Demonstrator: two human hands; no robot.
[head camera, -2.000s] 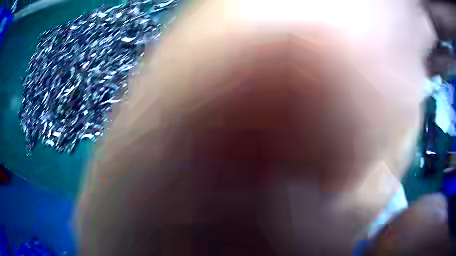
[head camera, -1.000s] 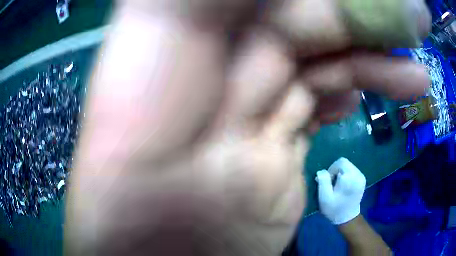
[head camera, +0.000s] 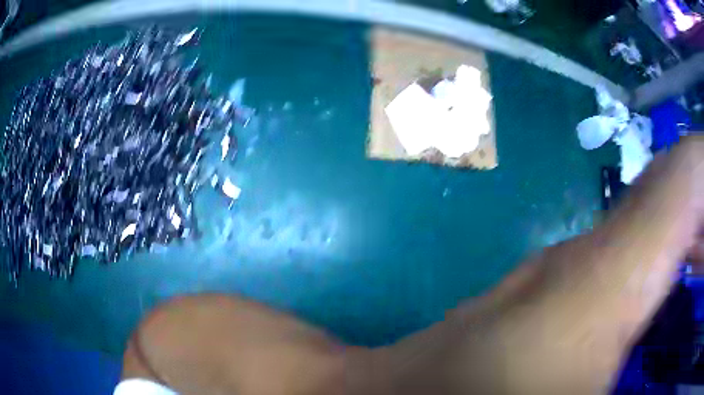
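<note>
A large pile of dark and silver metal pins lies at the left of the green bench. A tan cardboard square near the back rail carries bright white lumps, perhaps grease. Blurred bare skin of my arms crosses the bottom and rises to the right edge, very close to the camera. A white glove edge shows at the bottom left, cut off by the frame. Which arm it belongs to is unclear. The fingers of both hands cannot be made out.
A pale curved rail runs along the back of the green bench. Crumpled white gloves or wipes lie at the right, beside a dark flat object. Blurred white parts show beyond the rail.
The bare hand that covered much of the view has moved away, uncovering the bench and cardboard. The gloved hand seen at lower right is gone from there; the view has shifted.
</note>
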